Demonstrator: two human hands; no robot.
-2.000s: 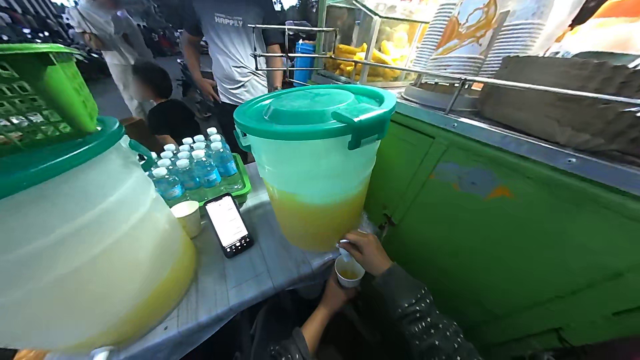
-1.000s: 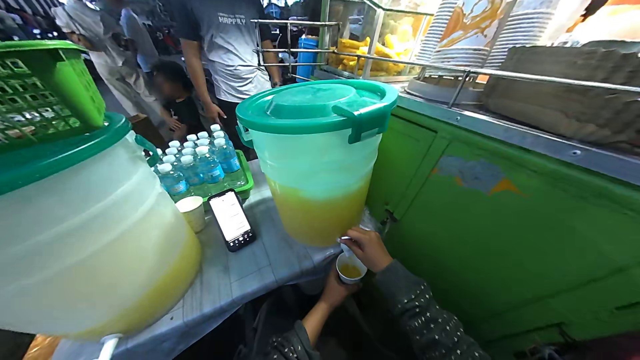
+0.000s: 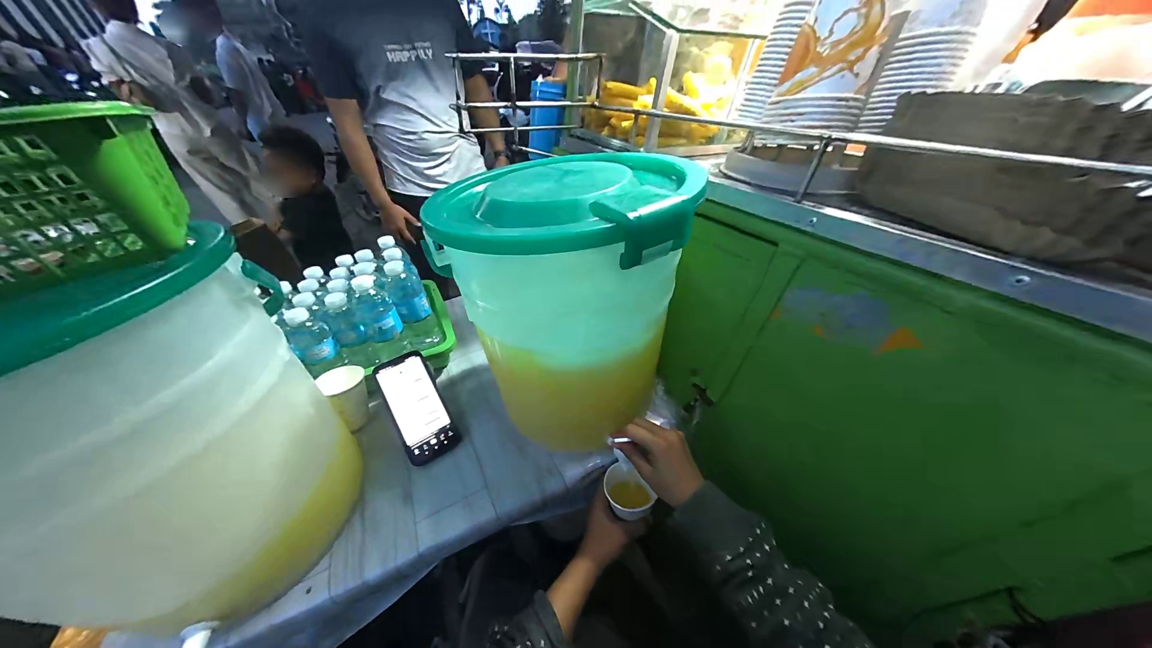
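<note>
My left hand (image 3: 607, 529) holds a small white cup (image 3: 629, 493) with yellow liquid inside, just below the table's front edge. At the foot of a tall translucent drink bucket (image 3: 576, 360) with a green lid, my right hand (image 3: 661, 457) has its fingers on a white spigot (image 3: 621, 441) right above the cup. The bucket is partly filled with yellow drink. Whether liquid is running from the spigot cannot be told for sure. The fingers of my left hand are partly hidden behind the cup.
A second drink bucket (image 3: 162, 450) stands at left, bearing a green basket (image 3: 90, 180). Between the buckets are a phone (image 3: 418, 407), a paper cup (image 3: 346, 396) and several water bottles (image 3: 364, 310). A green cart (image 3: 900, 405) borders the right side. People stand beyond the table.
Both hands have stayed at the spigot and the cup. In the cup the yellow liquid shows throughout.
</note>
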